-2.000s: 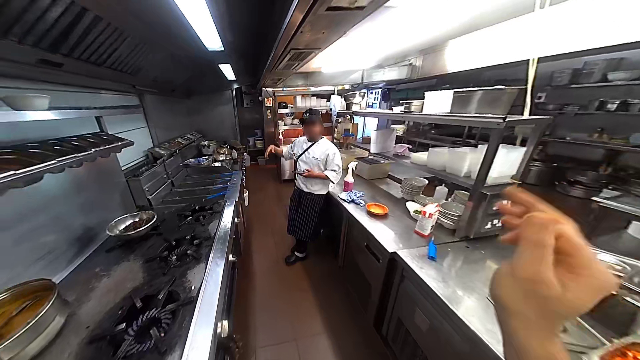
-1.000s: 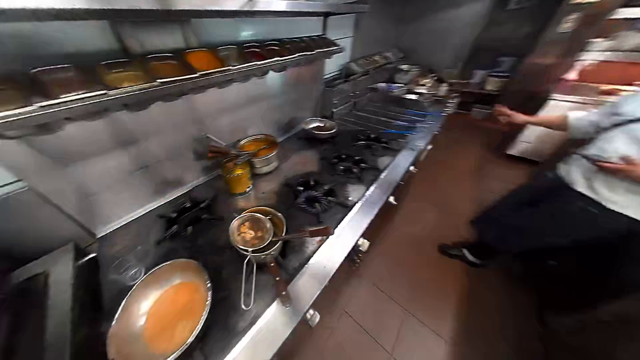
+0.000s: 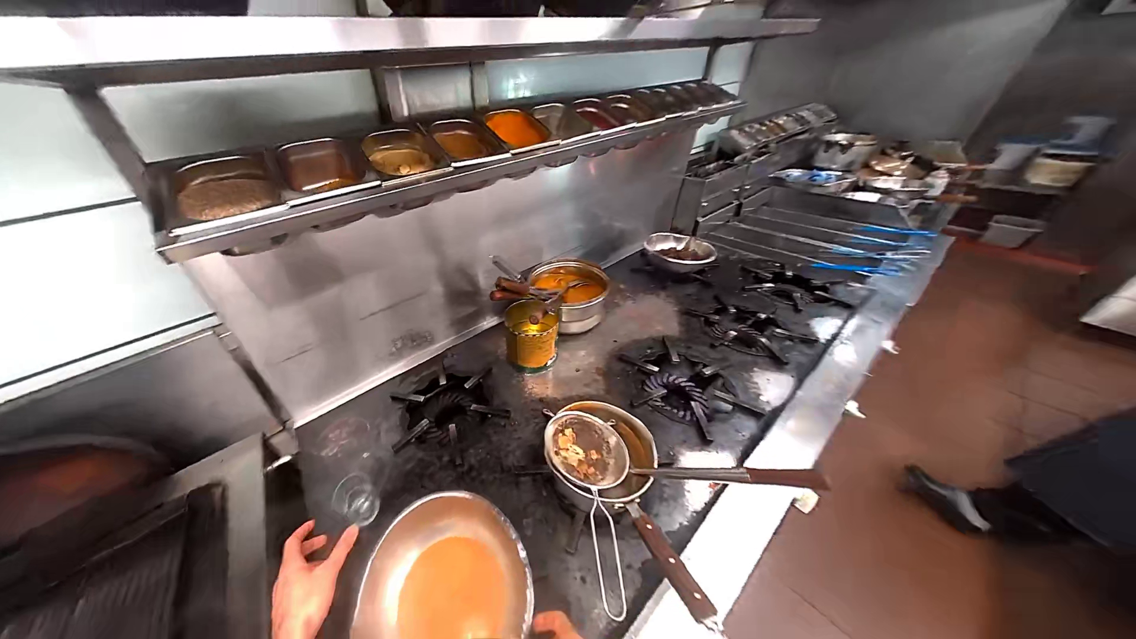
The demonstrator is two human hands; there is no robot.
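A wide metal pan [image 3: 453, 577] of orange sauce sits at the front of the stove. Just left of its rim is my left hand [image 3: 309, 577], fingers apart and empty, close to a clear round glass or lid [image 3: 356, 499]. Only part of my right hand [image 3: 555, 625] shows, at the pan's right edge; whether it grips the pan cannot be told. Right of the pan, a wire-handled strainer [image 3: 586, 451] with brown bits rests over a wooden-handled saucepan [image 3: 646, 444]. Farther back stand a yellow tin [image 3: 532, 342] of oily liquid and a pot of orange sauce [image 3: 581, 311].
Open burners [image 3: 676, 395] line the stove, with a metal bowl [image 3: 680, 253] toward the back. Spice trays [image 3: 517, 129] fill a rack above. Blue-tipped skewers [image 3: 856, 266] lie farther along. A person's black shoe [image 3: 948, 501] is on the tiled floor at right.
The view has swung left from the aisle to the stove. My raised hand, seen two seconds ago, is gone from there; both hands are now low beside the sauce pan.
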